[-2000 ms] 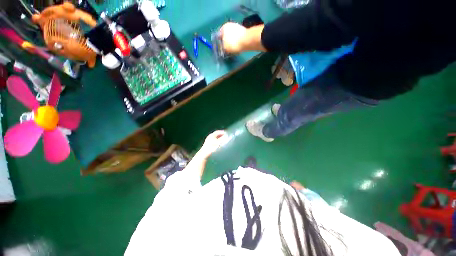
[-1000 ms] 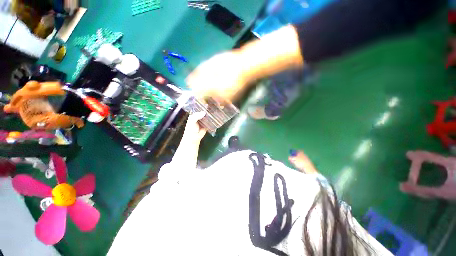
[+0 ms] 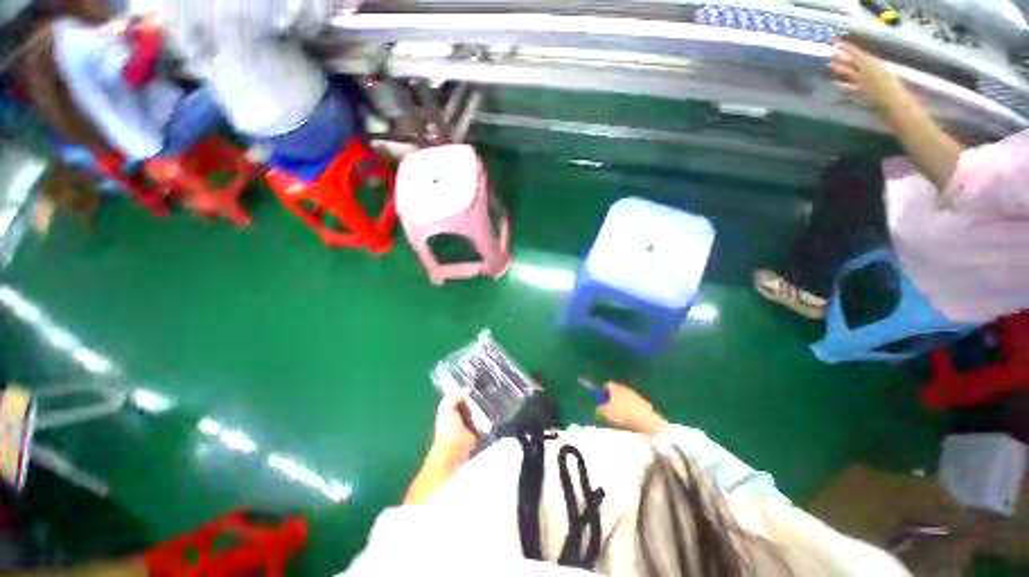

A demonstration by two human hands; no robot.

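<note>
My left hand (image 3: 454,426) grips a clear, shiny plastic bag of dark and silvery strips (image 3: 487,378) in front of my body, over the green floor. My right hand (image 3: 627,406) is closed around a small blue-handled tool (image 3: 599,392), which looks like small pliers; its short tip points to the left. The tool is small and partly hidden by the fingers. The two hands are apart. A black item lies against the bag's right side; I cannot tell what it is.
A pink stool (image 3: 440,186) and a blue stool with a pale top (image 3: 649,254) stand ahead. Beyond them runs a silvery conveyor line (image 3: 609,68). A person in pink (image 3: 970,214) sits at the right; others sit at the upper left. A red stool (image 3: 231,549) is at the lower left.
The view has turned from the green table, pink fan and other person's arm to the stools and line. That person's hand is gone from the bag; my left hand alone holds it.
</note>
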